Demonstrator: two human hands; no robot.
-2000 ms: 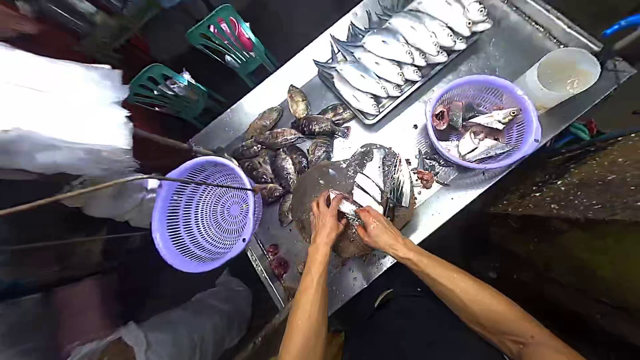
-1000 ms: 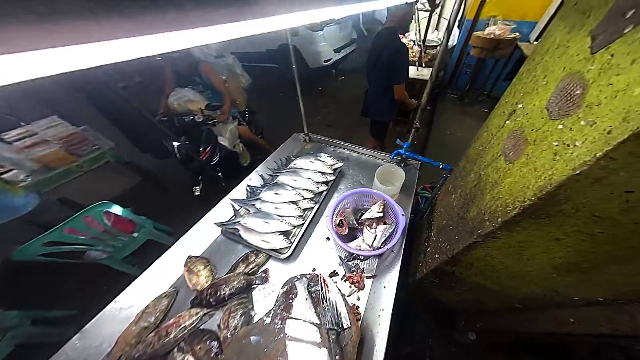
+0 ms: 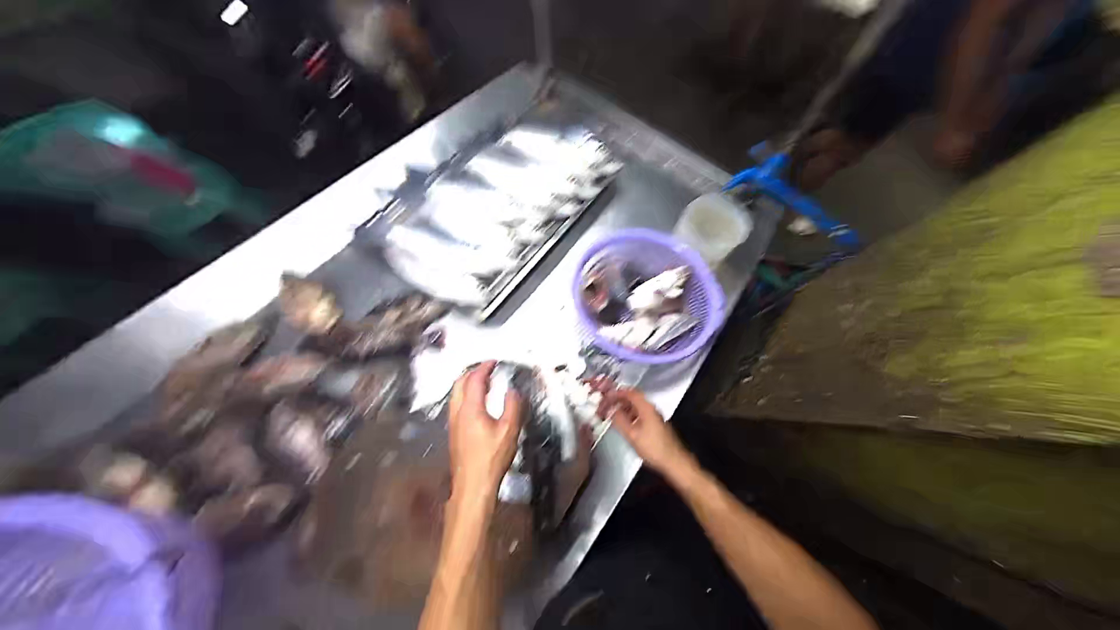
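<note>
Blur softens the whole head view. My left hand (image 3: 484, 420) is at the far edge of the round chopping block (image 3: 394, 516), its fingers on a pale piece of fish (image 3: 500, 391). My right hand (image 3: 637, 420) is to its right, its fingertips at reddish fish scraps (image 3: 602, 385) on the metal table; whether it grips them is unclear. Cut fish (image 3: 556, 416) lies between the hands. A purple plastic basket (image 3: 648, 357) just beyond my right hand holds fish pieces.
A tray of silvery whole fish (image 3: 490, 210) is on the metal table (image 3: 210, 289). Dark whole fish (image 3: 289, 420) lie left of the block. A second purple basket (image 3: 79, 560) is at lower left. A cloudy plastic container (image 3: 713, 223) stands near a blue pipe fitting (image 3: 792, 192). A mossy wall (image 3: 980, 324) borders the right.
The view has swung and tilted down since one second ago. Both hands are in view again. Compared with two seconds ago, they are farther apart, the right one now by the scraps near the purple basket.
</note>
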